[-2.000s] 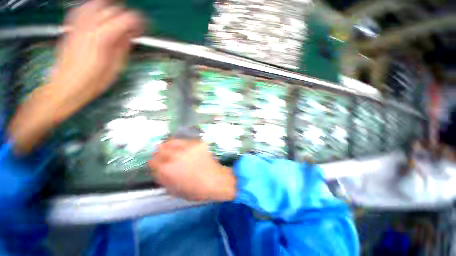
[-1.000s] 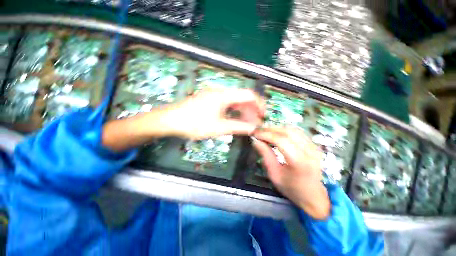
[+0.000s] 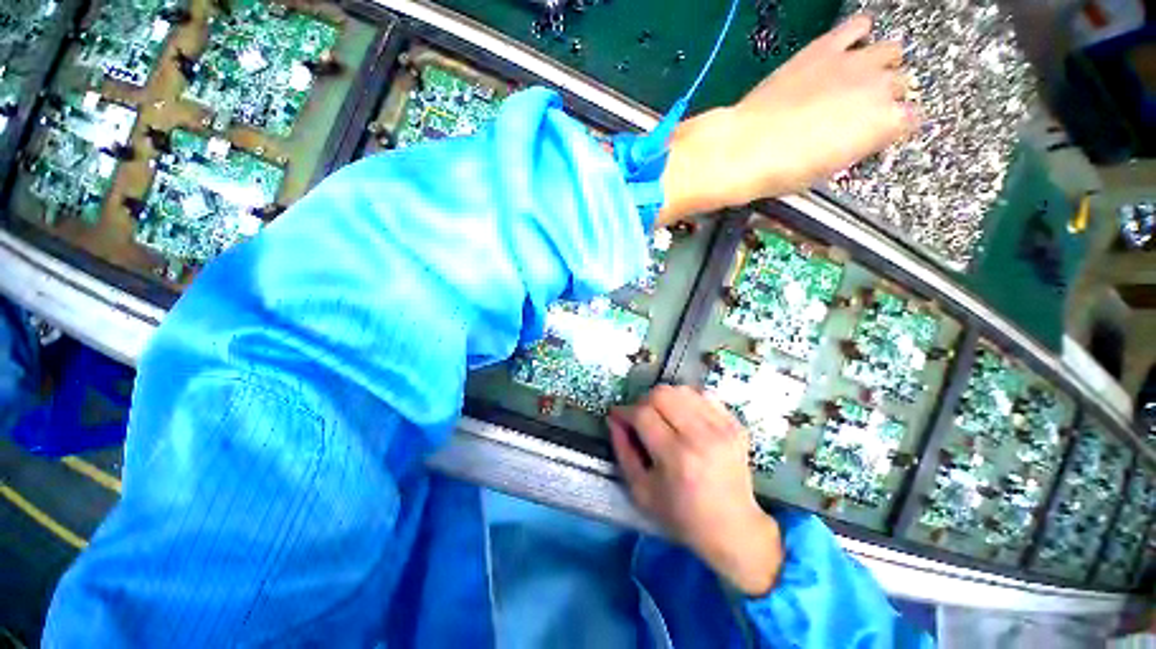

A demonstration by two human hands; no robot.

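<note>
My left hand (image 3: 811, 114) reaches over the far rail, its fingertips on the near left edge of the silvery parts pile (image 3: 957, 140). Its fingers are bent and slightly apart; the palm side is hidden. A blue wrist strap (image 3: 643, 162) with a thin cord is at that wrist. My right hand (image 3: 695, 463) is over the pallet's near edge, fingers curled, beside a green circuit board (image 3: 586, 355). Whether it holds something small cannot be seen. Another pallet to its right carries green boards (image 3: 782, 289). My left sleeve hides part of the middle pallet.
Conveyor rails (image 3: 887, 266) run along both sides of the pallets. More boards (image 3: 209, 197) sit in a tan pallet at left. Scattered dark parts (image 3: 767, 28) lie on the green mat at the top. Yellow floor lines (image 3: 44, 517) show at lower left.
My hands were together over the boards and are now apart. My left hand has moved up and right to the silvery pile. My right hand has moved slightly down and left.
</note>
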